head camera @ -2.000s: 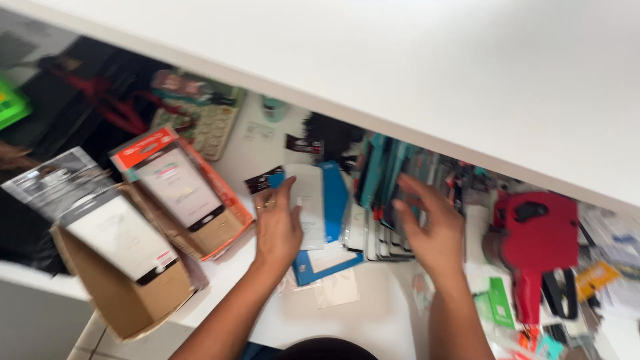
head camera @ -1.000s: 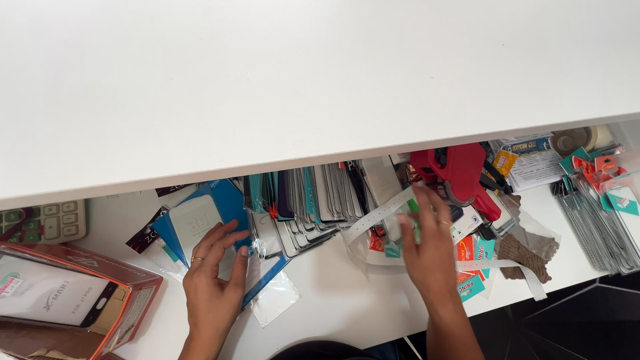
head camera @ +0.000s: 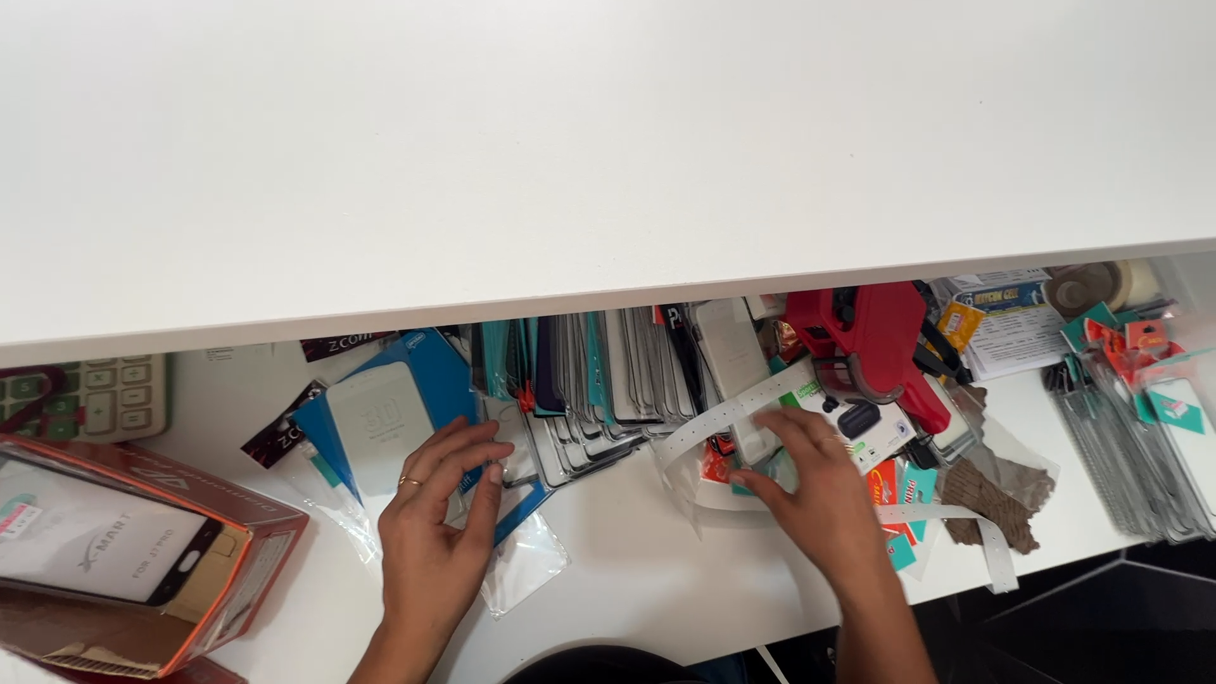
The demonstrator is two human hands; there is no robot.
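My left hand (head camera: pixel 442 508) hovers with spread fingers over the right edge of a blue card package (head camera: pixel 442 370) bearing a white phone-shaped insert (head camera: pixel 378 427). To its right stands a packed row of phone cases or screen protectors in clear sleeves (head camera: pixel 589 380). My right hand (head camera: pixel 807 494) has its thumb and fingers apart beside a curled white paper label strip (head camera: pixel 736 408); whether a fingertip touches the strip cannot be told. Behind that hand lies a red price labeling gun (head camera: pixel 860 342) on small packages. Neither hand plainly holds anything.
A white countertop (head camera: pixel 589 152) overhangs the back of the drawer. At left are a calculator (head camera: pixel 104 389) and an orange-edged box with a phone-shaped insert (head camera: pixel 104 532). Crumpled brown material (head camera: pixel 993 499), rolls of tape (head camera: pixel 1092 285) and another stack of sleeved packages (head camera: pixel 1130 456) lie at right.
The view has shifted strongly to the right since the oldest frame. My right hand has moved from beside the row of sleeved packages to the label strip near the red labeling gun.
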